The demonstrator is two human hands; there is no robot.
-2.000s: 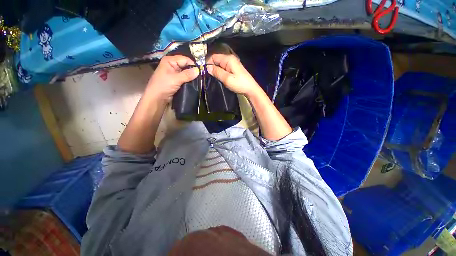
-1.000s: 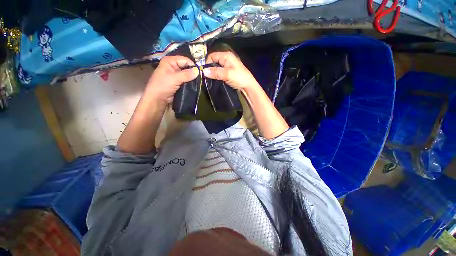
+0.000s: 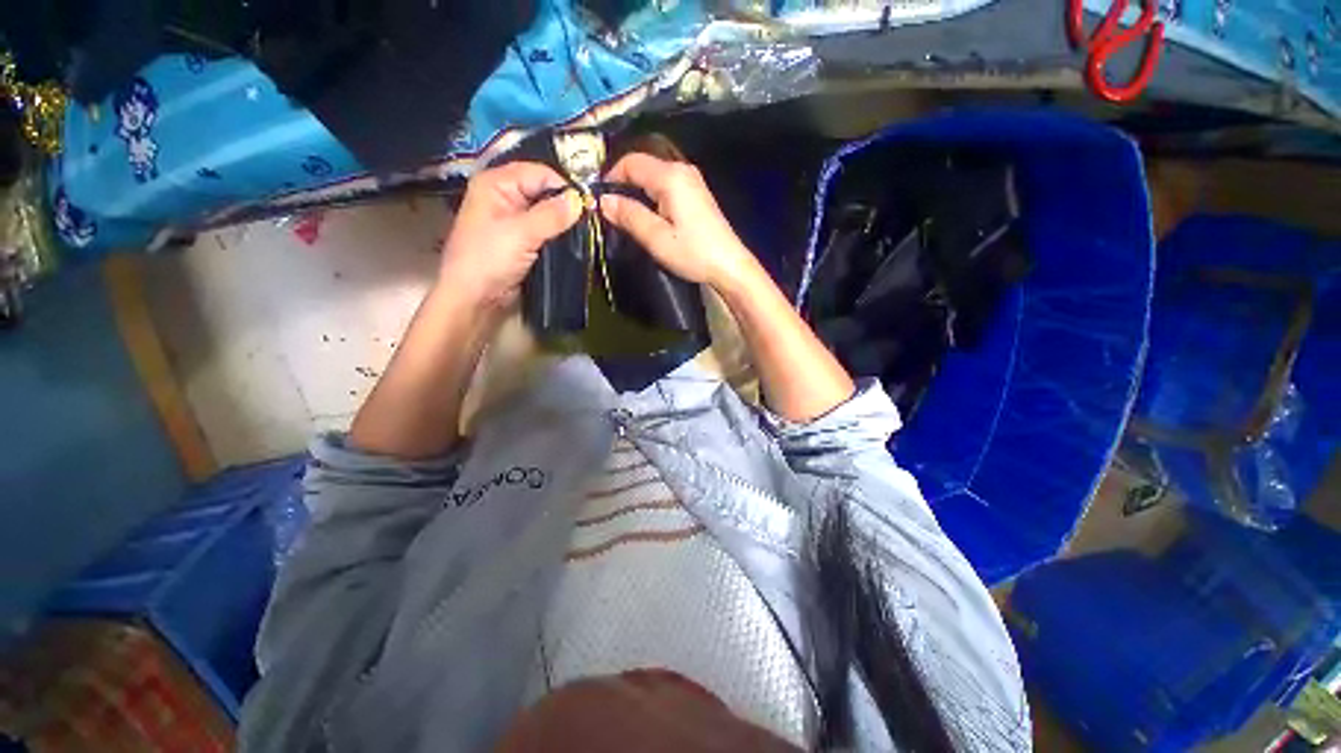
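A black panel (image 3: 560, 283) with an olive-green inner face hangs open below my hands, above my lap. Thin gold zipper teeth (image 3: 602, 265) run down its middle. My left hand (image 3: 508, 221) pinches the panel's upper left end. My right hand (image 3: 662, 215) pinches its upper right end. The fingertips nearly meet just below the pale upright jig (image 3: 580, 150) at the table edge. A tiny gold spot shows between the fingertips; whether it is a slider is too small to tell.
A deep blue bin (image 3: 1081, 324) with black panels (image 3: 897, 280) stands right of my knees. Red-handled scissors (image 3: 1121, 52) lie on the table at upper right. A black heap (image 3: 383, 74) lies on the blue table cover (image 3: 206, 125). Crinkled clear film (image 3: 765, 71) is at the table edge.
The panel's left part has turned narrower and its two sides hang differently, with the zipper line shifted slightly. Both hands stay near the jig, still pinching the panel.
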